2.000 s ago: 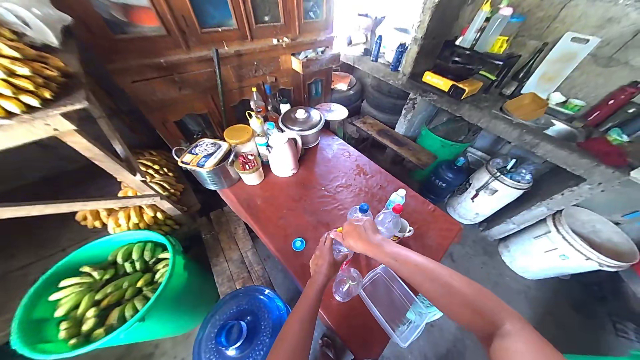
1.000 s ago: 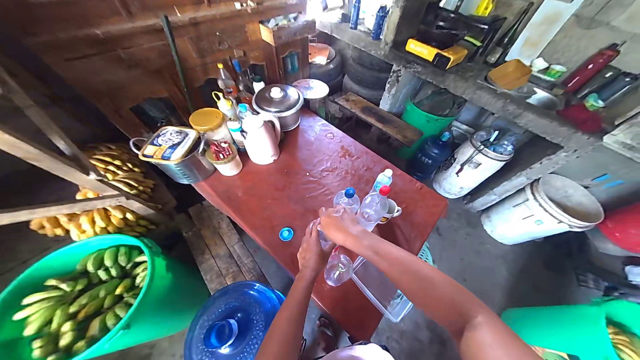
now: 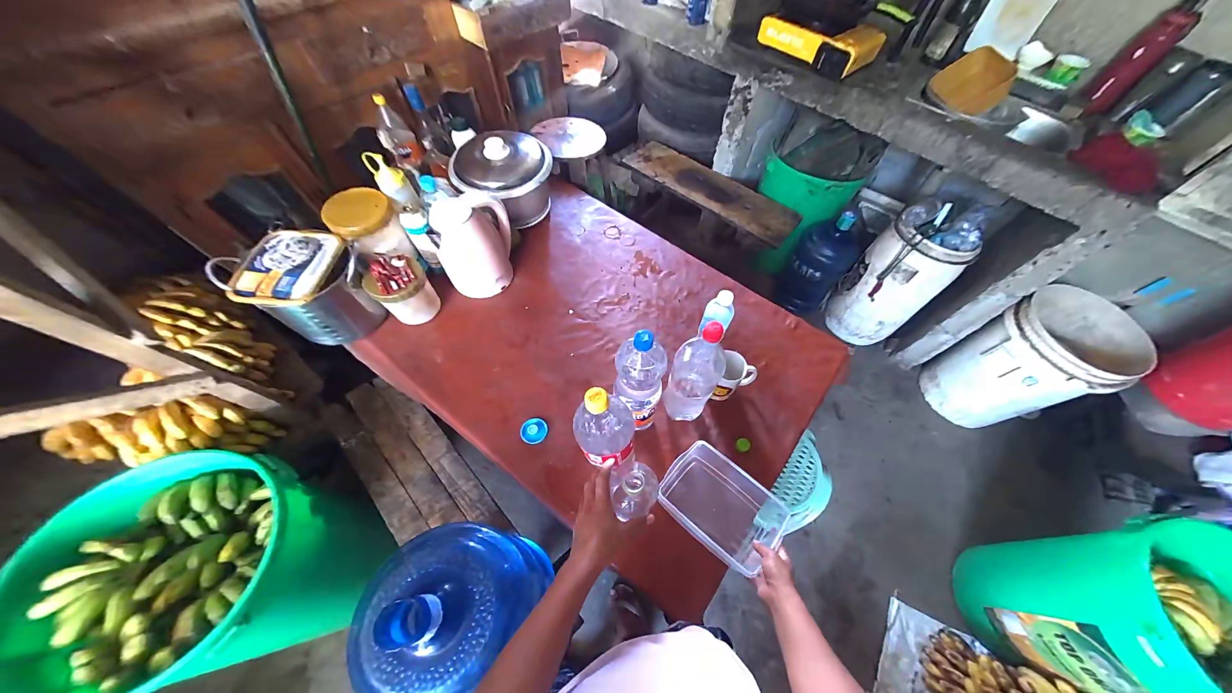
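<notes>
My left hand (image 3: 599, 520) is at the near edge of the red table (image 3: 568, 308), against a yellow-capped clear plastic bottle (image 3: 603, 433) and an uncapped one (image 3: 634, 491); its exact grip cannot be told. My right hand (image 3: 773, 575) holds the near corner of a clear rectangular plastic container (image 3: 722, 505). Behind stand a blue-capped bottle (image 3: 640, 375), a red-capped bottle (image 3: 693, 377), a small bottle (image 3: 717, 312) and a mug (image 3: 736, 373). A blue lid (image 3: 533, 430) and a green cap (image 3: 742, 445) lie on the table.
A pink pitcher (image 3: 470, 245), lidded pot (image 3: 500, 173) and jars occupy the table's far left. A large blue water jug (image 3: 448, 616) and a green tub (image 3: 327, 539) of bananas stand at left. A light green basket (image 3: 804, 486) is beside the table's right edge; white buckets (image 3: 991, 371) stand farther right.
My hands were together at the bottles and are now apart. My right hand has moved to the clear container. The yellow-capped bottle and the green cap now show plainly.
</notes>
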